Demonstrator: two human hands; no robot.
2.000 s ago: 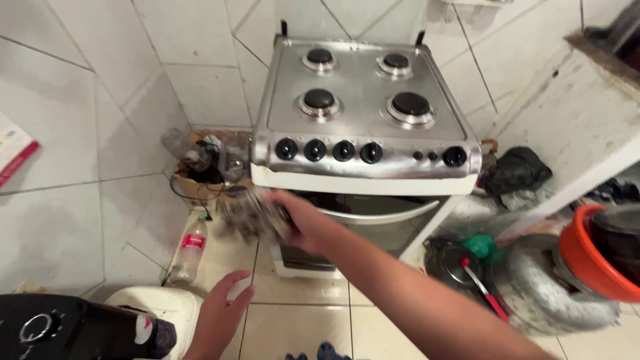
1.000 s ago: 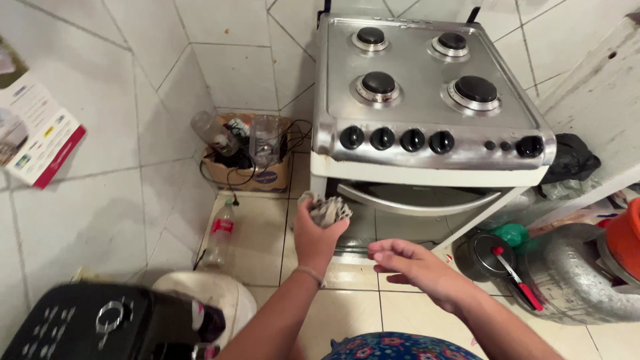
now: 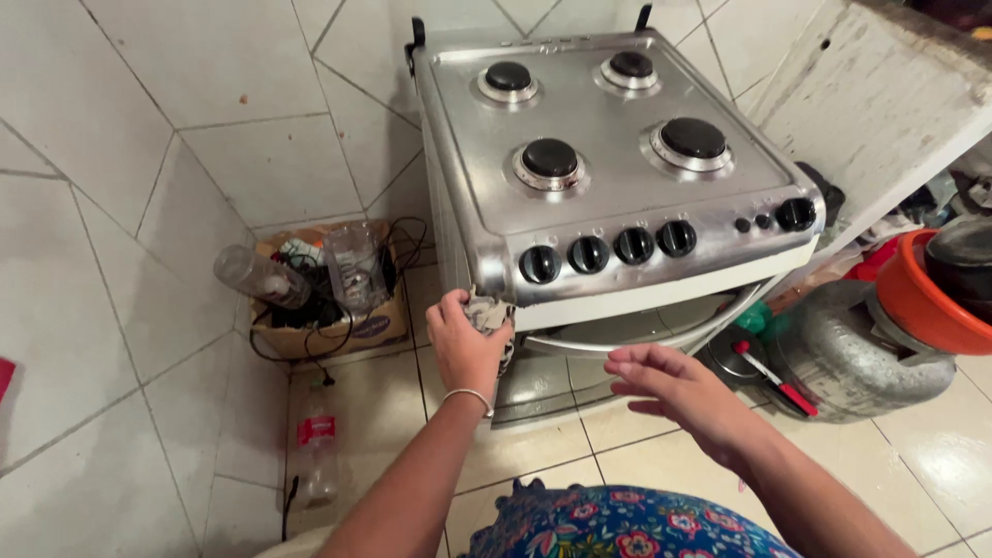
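My left hand (image 3: 467,345), with a bracelet at the wrist, grips a crumpled patterned cloth (image 3: 490,314). It presses the cloth against the front left corner of a stainless steel gas stove (image 3: 604,190), just below the control panel. Four black burners show on the stove top, and black knobs (image 3: 589,254) line its front. My right hand (image 3: 670,387) is held in the air before the oven door handle (image 3: 620,345), fingers apart and holding nothing.
A cardboard box (image 3: 372,329) of cables and clear containers stands left of the stove, with a plastic bottle (image 3: 318,449) nearby. At right are a metal gas cylinder (image 3: 837,349), an orange basin (image 3: 922,310), a dark pot (image 3: 728,356) and a red-handled utensil (image 3: 794,395).
My left hand, with the cloth, has moved up from in front of the oven to the stove's front left corner. The view has shifted closer to the stove.
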